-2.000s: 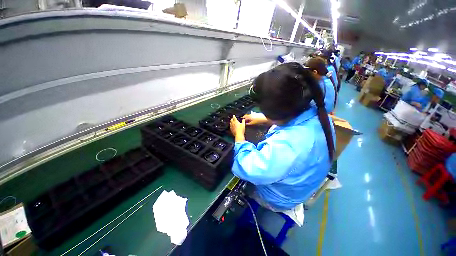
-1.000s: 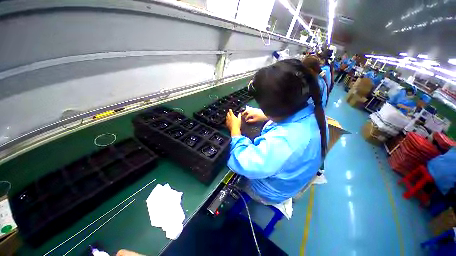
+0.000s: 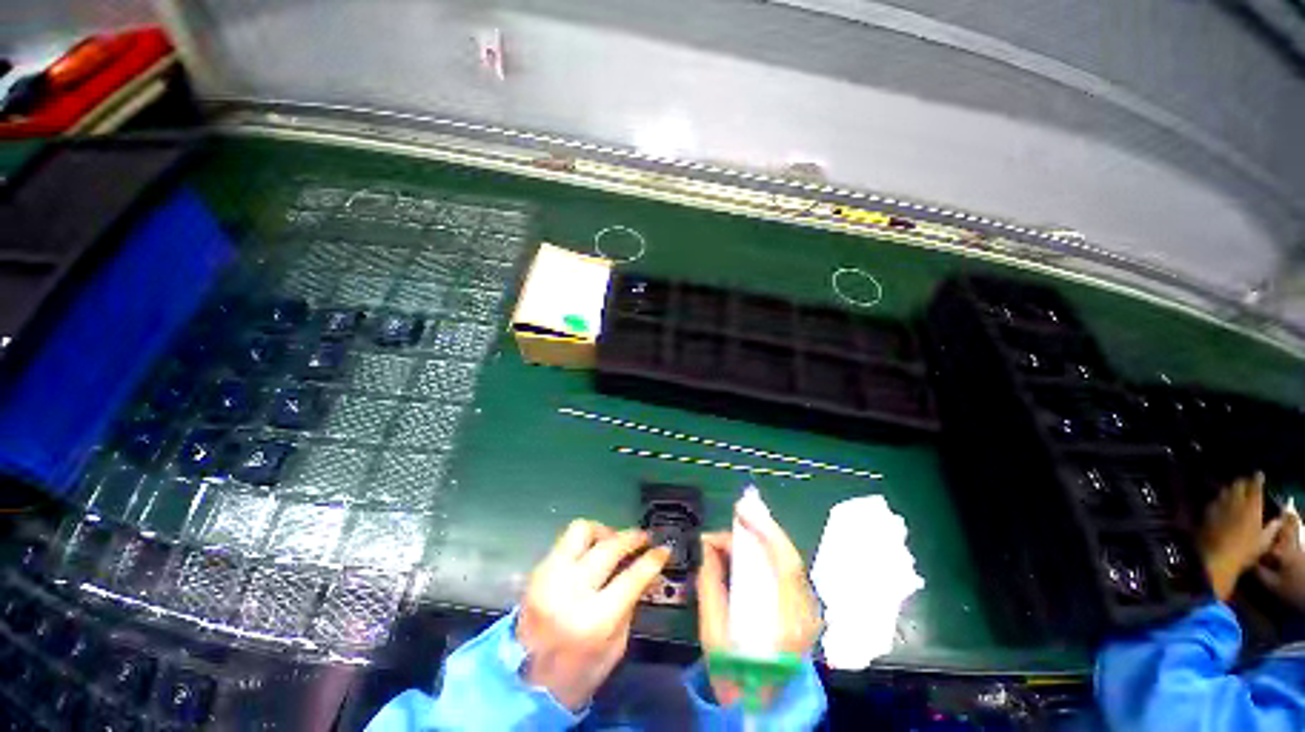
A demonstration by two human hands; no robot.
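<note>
My left hand (image 3: 584, 601) has its fingertips on a small black housing (image 3: 670, 526) with a round centre, at the mat's front. A black block shows behind and under it; I cannot separate the two. My right hand (image 3: 759, 586) holds a white dispensing syringe (image 3: 750, 579) upright, its tip pointing away from me and a bright green end near the wrist. The right fingertips are close beside the housing; whether they touch it is unclear. A crumpled white tissue (image 3: 866, 581) lies right of my right hand. Two thin rods (image 3: 723, 441) lie behind the housing.
A black pocket tray (image 3: 766, 350) and small cardboard box (image 3: 561, 308) stand behind. Stacked black trays (image 3: 1002, 472) stand right, beside another person's hands (image 3: 1242, 536). Clear blister trays (image 3: 387, 429) lie left, near a blue bin (image 3: 108, 343) and red tray (image 3: 100, 72).
The view has swung left and down from the neighbouring worker to my own bench spot. Both my hands are now in view at the housing; before, only a fingertip and the syringe tip showed.
</note>
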